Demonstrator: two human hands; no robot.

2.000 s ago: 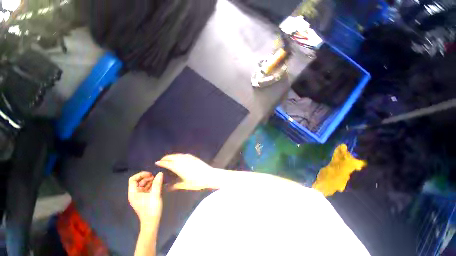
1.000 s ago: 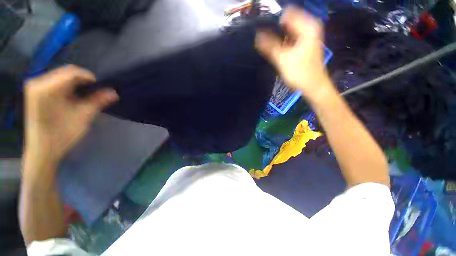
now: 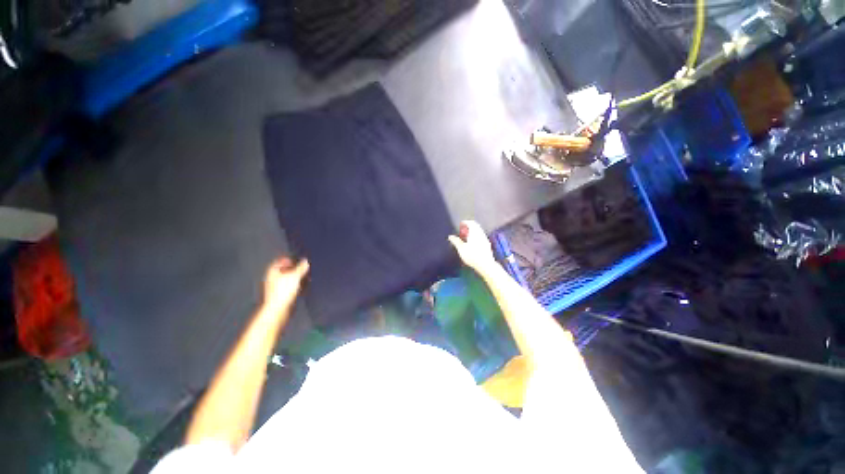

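Note:
A dark navy skirt (image 3: 357,199) lies on the grey pressing table, its narrower end away from me and its wider end over the near table edge. It has soft creases. My left hand (image 3: 285,276) is at its left side edge, with thumb and fingers appearing to pinch the cloth. My right hand (image 3: 472,245) is at its right side edge, fingers curled on the cloth; the fingertips are small and partly hidden. The steam iron (image 3: 556,153), with a tan handle, rests at the right end of the table.
A pile of dark garments (image 3: 357,28) is at the far table edge, beside a blue bar (image 3: 167,56). A blue crate (image 3: 656,218) with dark cloth stands below the iron. A yellow hose (image 3: 697,42), red bag (image 3: 46,296), orange-yellow cloth (image 3: 508,381) and dark heap (image 3: 686,305) surround the table.
The skirt was flat, then held up blurred between both hands; now it lies down again, turned, with its narrower end away from me. Both hands have lowered to its sides.

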